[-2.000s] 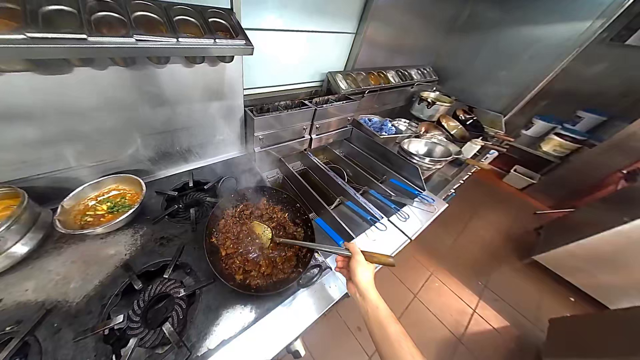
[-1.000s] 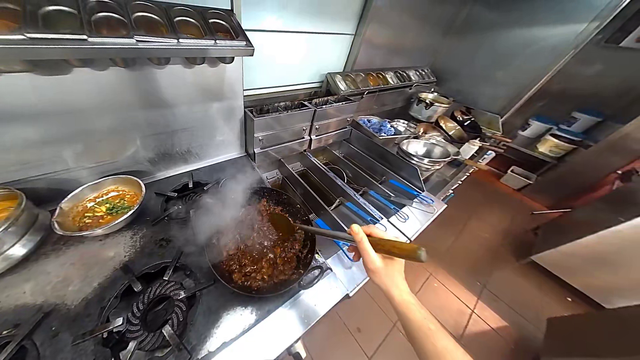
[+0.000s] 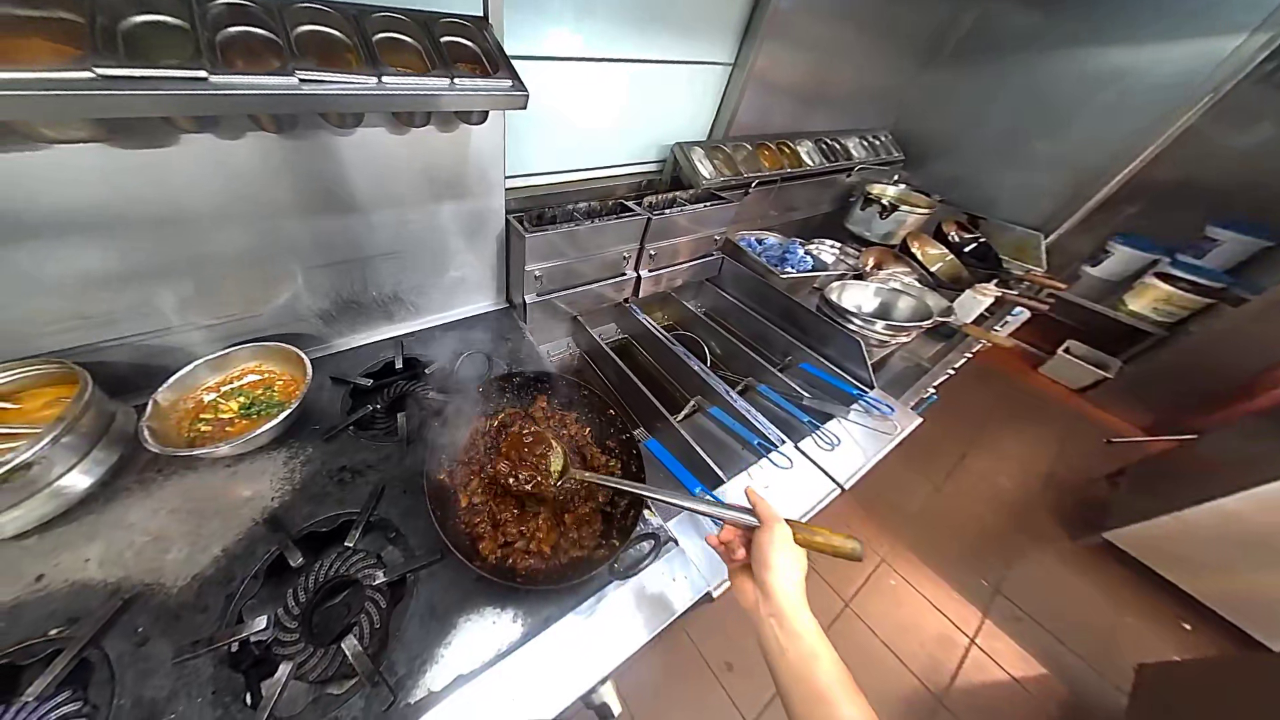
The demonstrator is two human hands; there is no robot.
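My right hand grips the long metal handle of a ladle near its wooden end, beyond the stove's front edge. The ladle's bowl rests in the dark brown, chunky food that fills much of a black two-handled wok. Steam rises at the wok's left side. My left hand is not in view. Left of the wok, a steel bowl holds an orange-red dish with green herbs, and stacked steel bowls with orange food stand at the left edge.
Gas burners with raised pan supports surround the wok's left side. Right of it are deep fryers with blue-handled baskets. Steel bowls, pans and a pot stand farther right. A spice shelf hangs above.
My right hand has moved with the ladle, whose bowl now shows lighter and wet in the middle of the food. The thick steam seen one second ago has thinned.
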